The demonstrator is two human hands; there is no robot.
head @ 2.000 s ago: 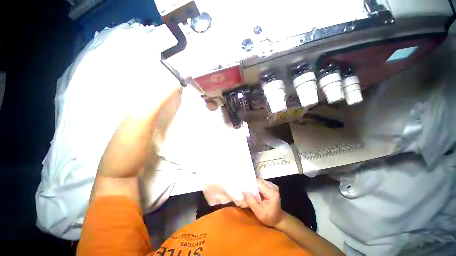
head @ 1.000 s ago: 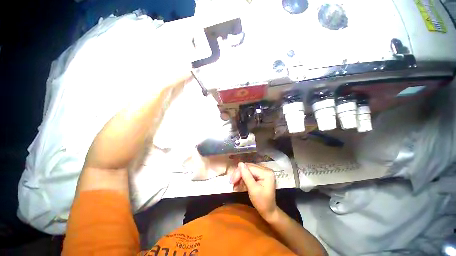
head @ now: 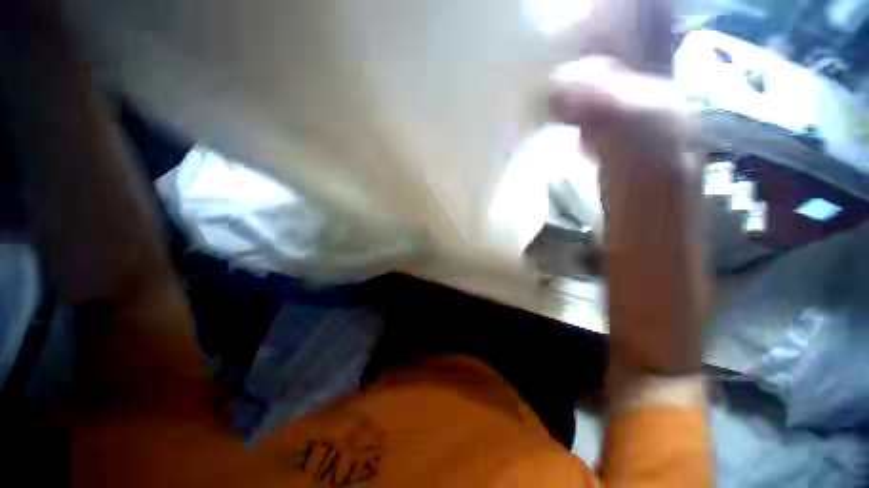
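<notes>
A white garment piece (head: 381, 105), strongly blurred, is spread in the air across the upper middle, between my two arms. My right hand (head: 615, 95) is raised at the upper right, blurred, with its fingers closed at the cloth's right side. My left forearm rises along the left edge; the hand itself cannot be made out and seems cut off at the top. The white sewing machine head (head: 762, 86) shows at the right, its needle area hidden behind my right arm and the cloth.
White tension knobs (head: 734, 195) sit on the machine's red front. A white fabric heap (head: 238, 205) lies at the left, partly behind the raised cloth. Greyish-white cloth (head: 810, 334) lies at the lower right. The table's front edge runs below the raised cloth.
Both arms have lifted; my right hand has moved from the bed's front up to the upper right. The garment piece is now raised, and the machine appears farther right in the turned view.
</notes>
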